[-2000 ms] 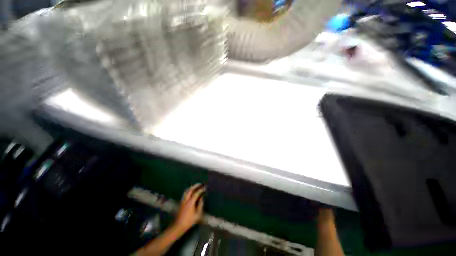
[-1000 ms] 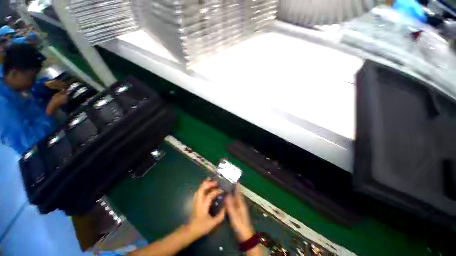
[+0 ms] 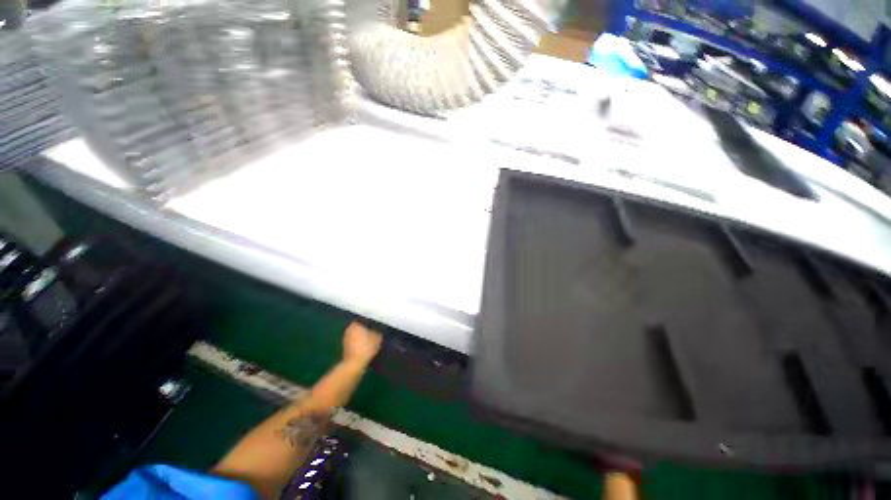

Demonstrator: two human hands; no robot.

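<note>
My left hand (image 3: 361,344) reaches across the green belt to the front edge of the white shelf; its fingers are hidden, so its hold cannot be told. It is beside a dark slab (image 3: 415,363) lying on the belt, partly under the shelf edge. Of my right arm only a little forearm and a dark red wristband (image 3: 619,465) show at the bottom; the hand is hidden behind the large black foam tray on the shelf (image 3: 586,322). A black, shiny, blurred object (image 3: 318,471) lies on the bench beside my left forearm.
Stacked clear plastic trays (image 3: 225,88) stand on the white shelf (image 3: 342,215), with a curved ribbed stack (image 3: 430,73) behind. Dark foam trays (image 3: 88,361) are stacked at the left. A worn white strip (image 3: 410,444) separates belt and bench. Blue racks (image 3: 723,49) stand behind.
My hands were together over the bench holding a phone-like piece. They are now apart and further forward, left at the shelf edge, right out of sight. The view has turned right.
</note>
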